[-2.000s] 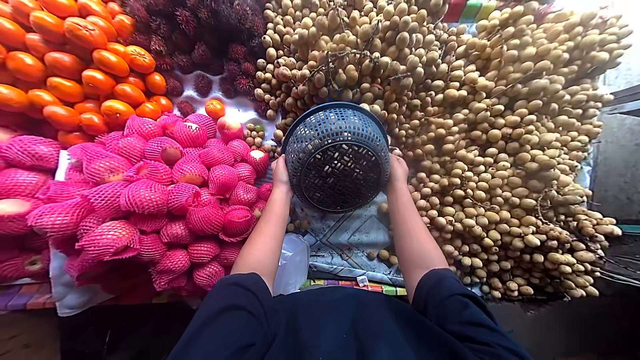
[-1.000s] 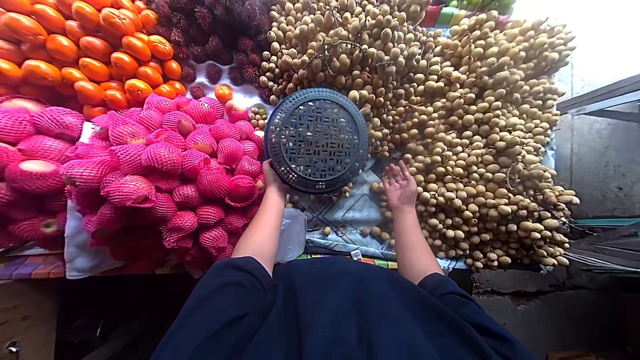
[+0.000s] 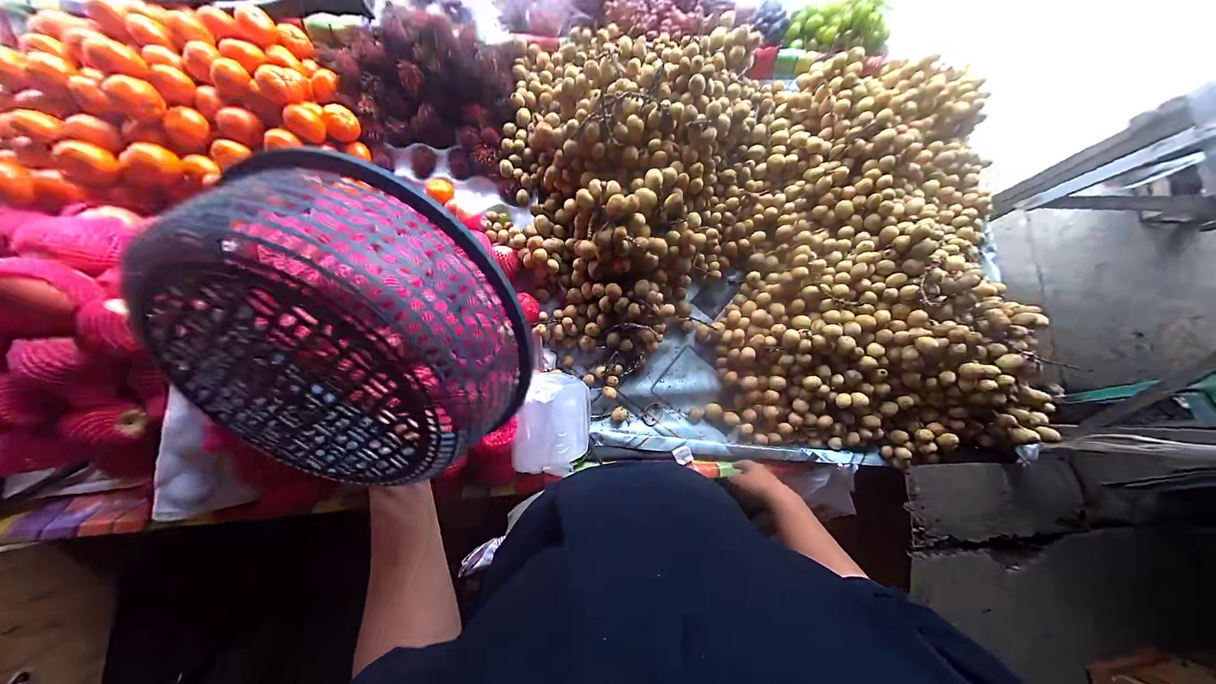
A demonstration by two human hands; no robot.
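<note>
A dark plastic mesh basket (image 3: 323, 313) is tilted at the left, above fruits in pink foam nets (image 3: 76, 332), its latticed base facing me. My left hand (image 3: 401, 489) is behind and under its lower rim; the fingers are hidden by the basket, which it holds up. My right hand (image 3: 755, 480) is low at the front edge of the stall beside my dark shirt, its fingers partly hidden, and whether it grips anything cannot be told. Heaps of small tan round fruits on stems, like langsat or longan (image 3: 855, 285), lie ahead and to the right.
Orange fruits (image 3: 142, 104) are piled at the back left, beside dark red rambutans (image 3: 418, 85). A translucent plastic container (image 3: 553, 423) stands near the front edge. Green grapes (image 3: 836, 26) lie at the far back. Metal bars (image 3: 1102, 161) stand at the right.
The basket has moved left and tilted, carried by my left hand. My right hand let go of it between the first two frames and has since dropped to the stall's front edge.
</note>
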